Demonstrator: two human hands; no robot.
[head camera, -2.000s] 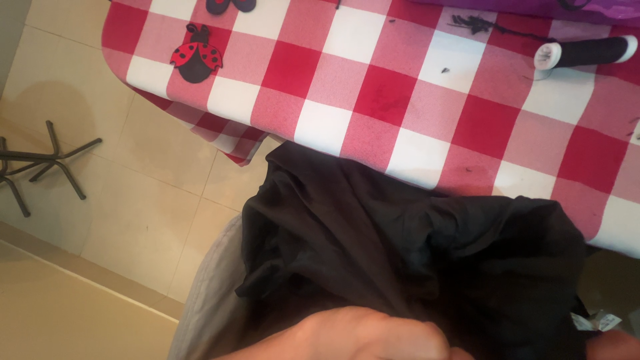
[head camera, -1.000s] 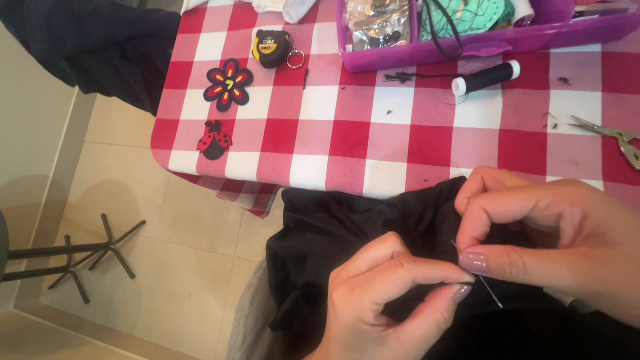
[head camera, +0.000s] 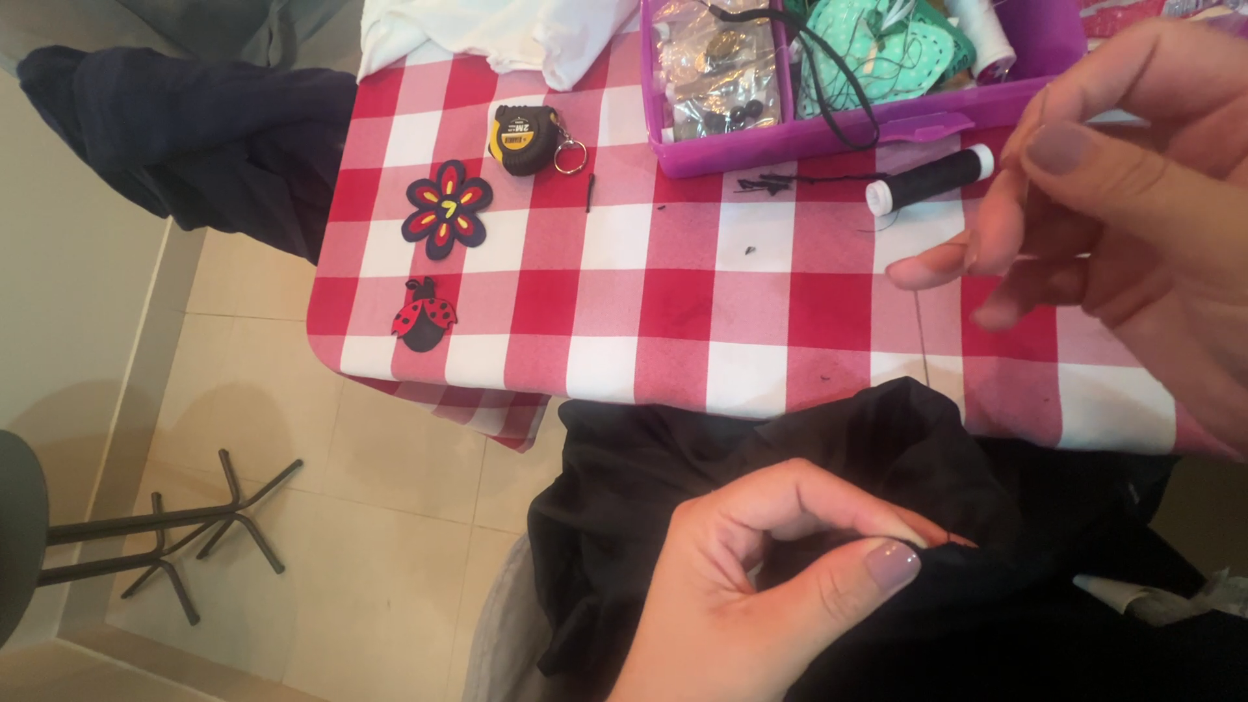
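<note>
Black fabric (head camera: 682, 487) lies over my lap against the table's edge. My left hand (head camera: 790, 575) pinches a fold of it between thumb and forefinger. Up at the right, my right hand (head camera: 1121, 185) is raised above the table with thumb and forefinger together. A thin dark thread (head camera: 920, 336) runs between this hand and the fabric. Whatever sits between those fingertips is too blurred to tell; a needle is not clearly visible. Just left of the right hand lies a spool of black thread (head camera: 931, 182) with white ends.
A red and white checked tablecloth (head camera: 663, 312) bears a flower patch (head camera: 447, 210), a ladybug patch (head camera: 424, 317), a tape measure (head camera: 525, 139) and a purple sewing box (head camera: 712, 156). White cloth (head camera: 507, 39) lies at the back. Dark cloth (head camera: 195, 136) hangs at the left, above metal stand legs (head camera: 219, 517).
One second ago both hands were close together at the fabric, with a needle between them. My right hand has since moved up and away; my left still pinches at the fabric.
</note>
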